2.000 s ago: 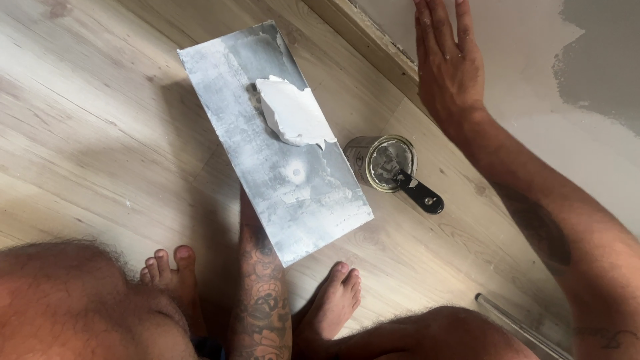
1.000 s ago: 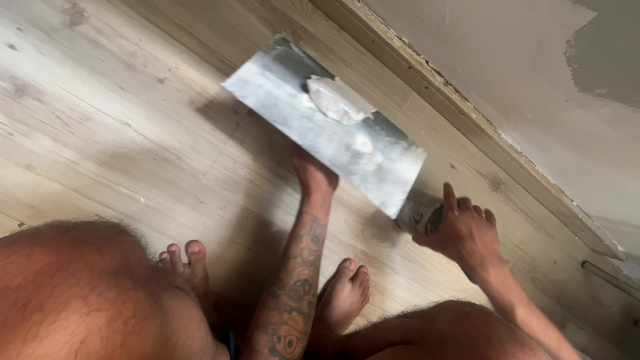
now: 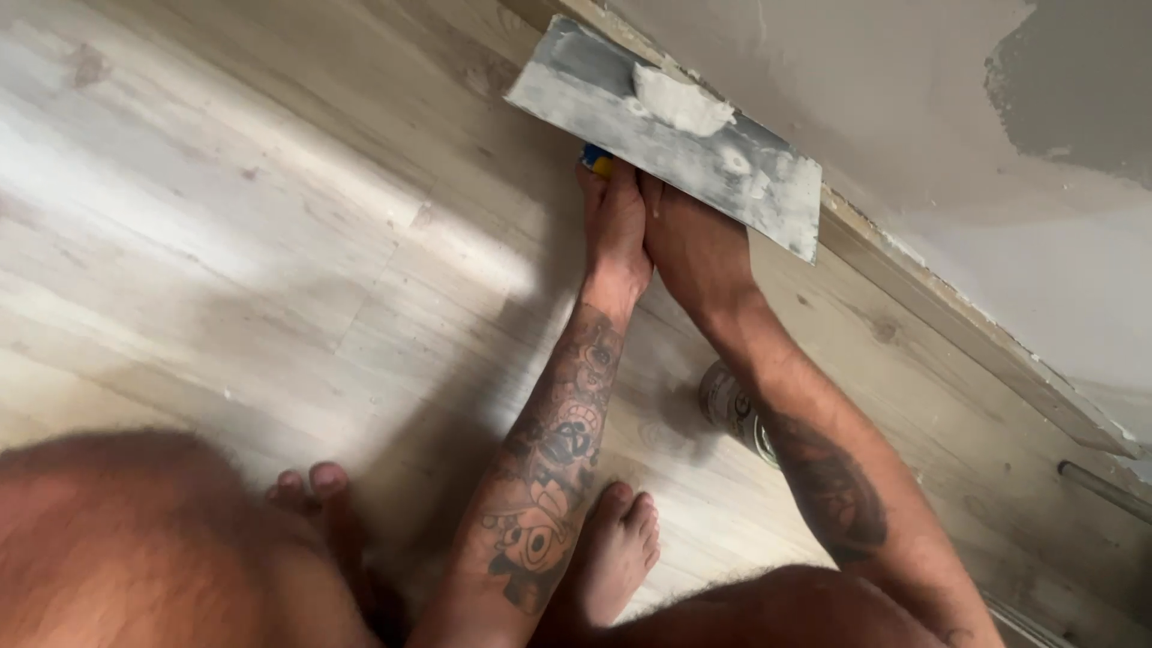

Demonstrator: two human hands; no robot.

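Note:
A wide steel plastering blade [image 3: 684, 153], smeared with white compound, is tilted against the foot of the wall. A lump of white filler [image 3: 684, 99] sits on its face. My left hand [image 3: 619, 216] is under the blade's lower edge, closed around its blue and yellow handle [image 3: 596, 160]. My right hand [image 3: 697, 243] reaches beneath the blade beside the left; its fingers are mostly hidden, so its hold cannot be told. Partly behind my right forearm a metal can [image 3: 731, 400] stands on the floor. The small black-handled knife is not visible.
A rough wooden strip [image 3: 972, 333] runs along the base of the wall [image 3: 891, 117], which has a darker grey patch. My feet [image 3: 621, 549] and knees are at the bottom on the wood-look floor [image 3: 270, 270]. A thin bar [image 3: 1107, 490] lies at the right.
The blade has moved up against the wall's base. My right hand, raised by the wall and then at the can, is now under the blade. The black-handled knife was in the can two seconds ago.

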